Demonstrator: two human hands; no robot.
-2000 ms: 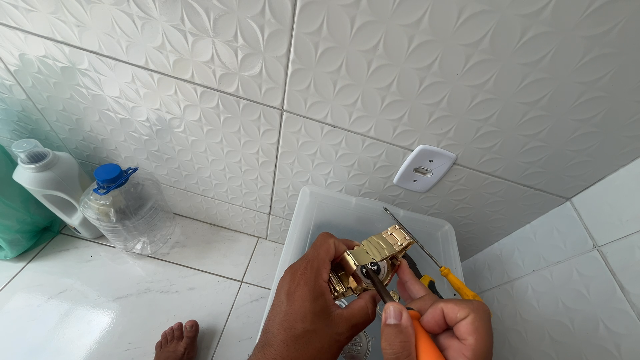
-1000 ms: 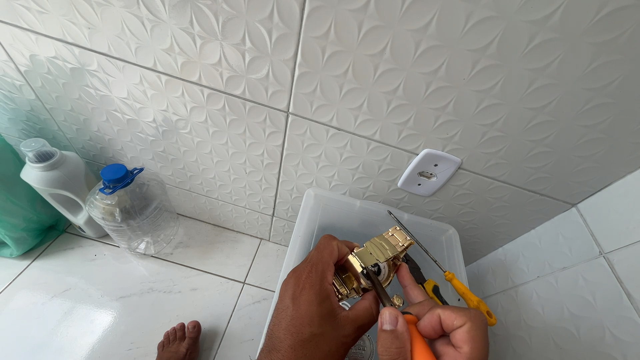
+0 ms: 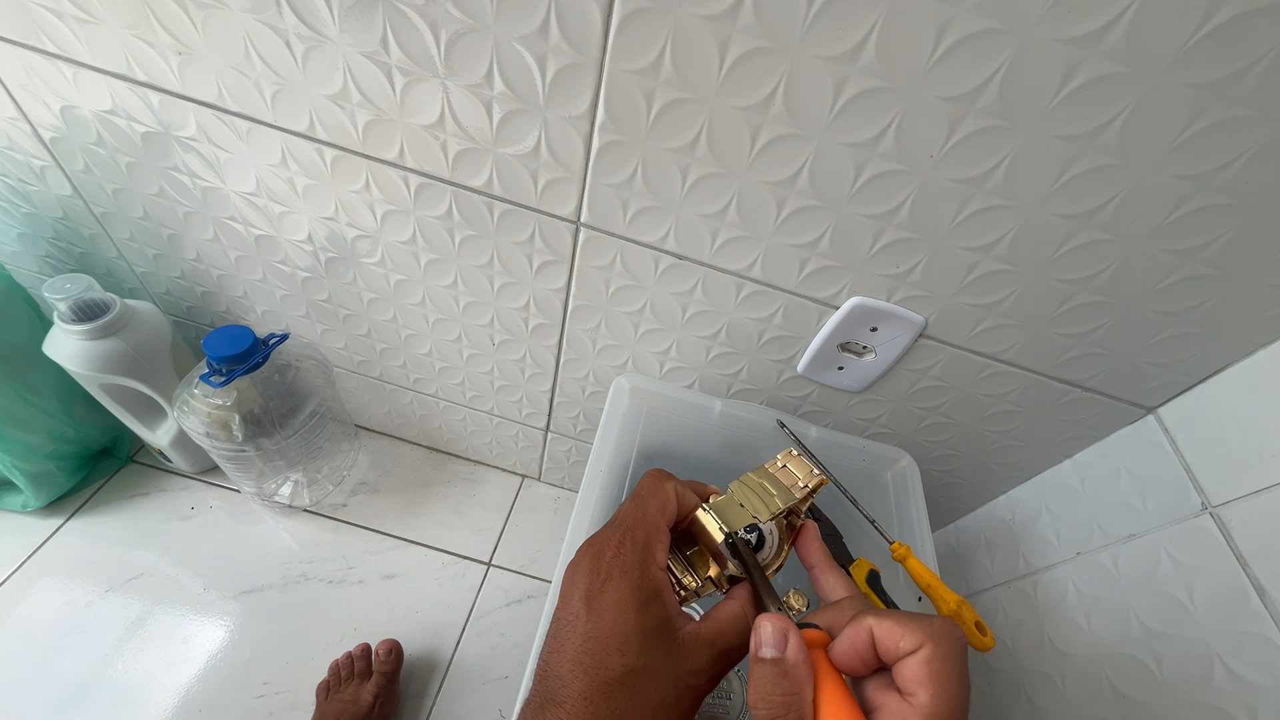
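A gold-coloured metal wristwatch [image 3: 745, 510], its case open at the back and its bracelet folded over, is gripped by my left hand [image 3: 635, 600]. In my right hand [image 3: 860, 650] is a tool with an orange handle [image 3: 828, 680]; its dark metal end reaches into the open case. Fingers of my right hand also touch the watch's far side. Below the watch, a round metal disc [image 3: 725, 695] bearing writing is partly hidden. A yellow-handled screwdriver [image 3: 935, 590] and pliers with yellow and black handles [image 3: 872, 582] lie just right of the watch.
A translucent plastic box [image 3: 640, 425] stands under my hands against the tiled wall, below a white wall socket [image 3: 862, 345]. At the left are a clear bottle with a blue cap [image 3: 270, 420], a white jug [image 3: 125, 370] and a green bag [image 3: 45, 410]. A bare foot [image 3: 360, 680] rests on the floor.
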